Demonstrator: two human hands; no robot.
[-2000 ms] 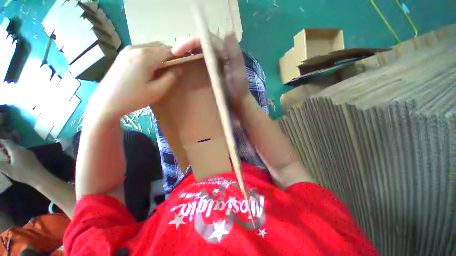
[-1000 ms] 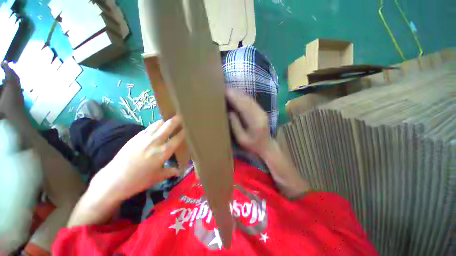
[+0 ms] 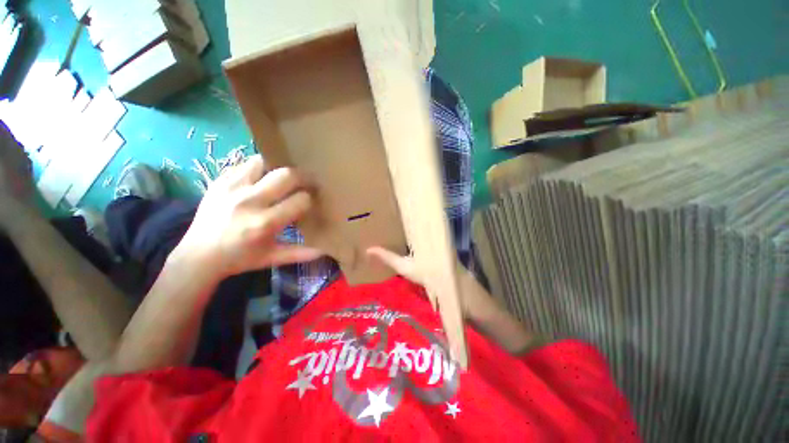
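Observation:
A half-folded cardboard box [image 3: 333,143] lies on my lap, its open tray facing up. The far end wall and left side wall stand upright. A dark slit shows in its base near me. The lid panel [image 3: 411,130] stands along the right side, seen nearly edge-on. My left hand [image 3: 259,216] grips the left wall near the near end, thumb towards the near flap. My right hand [image 3: 405,266] is mostly hidden behind the lid panel; its thumb reaches over the near end of the tray.
A stack of blanks [image 3: 631,285] stands at right, with a small open box [image 3: 573,85] beyond it. Finished boxes [image 3: 143,52] stand at upper left. Scraps [image 3: 221,160] lie on the floor. Another person's arm [image 3: 60,277] is at left.
The lid panel has swung to the right, showing the tray inside. My right hand has moved towards me to the near end. My left hand has shifted slightly left and away from me.

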